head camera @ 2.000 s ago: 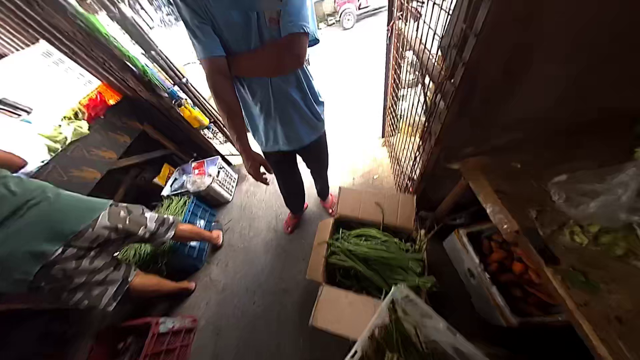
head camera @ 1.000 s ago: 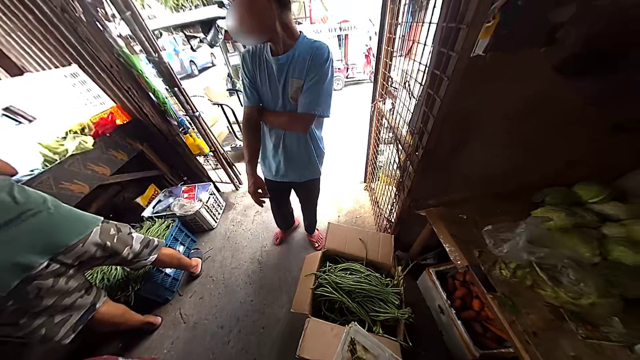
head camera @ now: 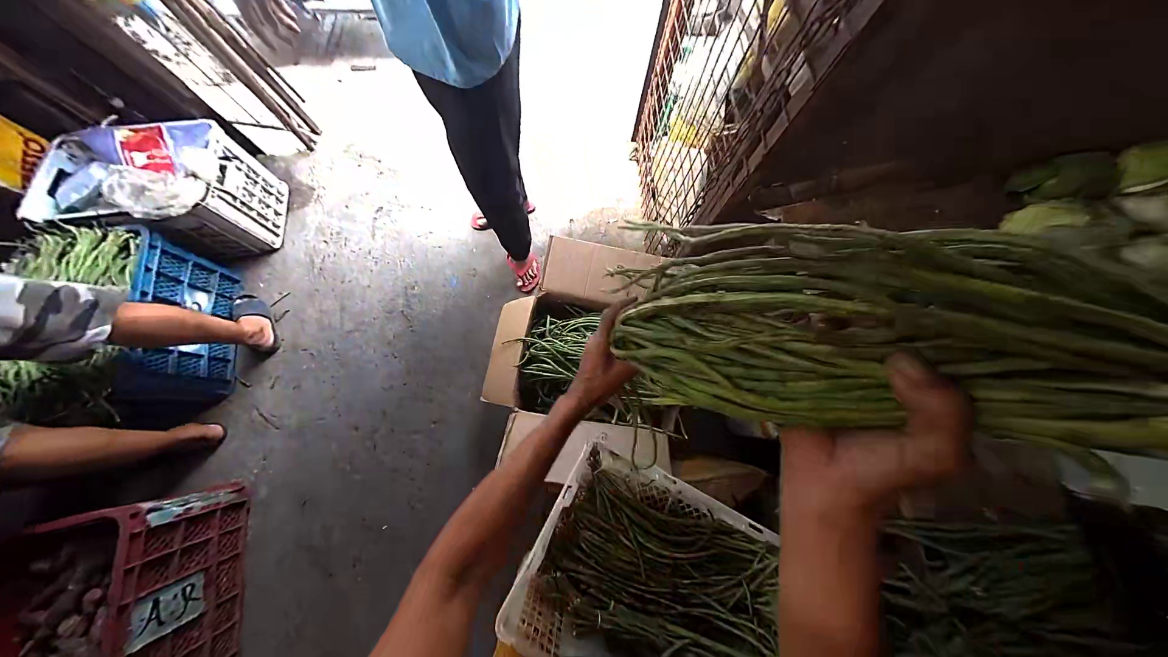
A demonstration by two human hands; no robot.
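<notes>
A large bundle of long green string beans (head camera: 776, 319) lies across both my hands, at right of centre. My left hand (head camera: 600, 367) grips its left end, with the thumb up at the edge of the stalks. Under the middle of the bundle, my right hand (head camera: 894, 438) holds it from below, its thumb against the front side. Behind my left hand stands an open cardboard box (head camera: 513, 354) with more string beans (head camera: 557, 351) in it. Nearer to me, a white plastic crate (head camera: 538, 566) holds darker string beans (head camera: 657, 557).
A person in dark trousers (head camera: 479, 137) stands beyond the box, near a wire mesh gate (head camera: 703, 109). At left are a blue crate (head camera: 187, 310), a seated person's leg (head camera: 182, 326), a white crate (head camera: 260, 201) and a red crate (head camera: 192, 566). Cabbages (head camera: 1058, 196) lie at right.
Both my hands have come into view with the bundle of string beans between them. The view has swung down, and the white crate of beans shows more fully.
</notes>
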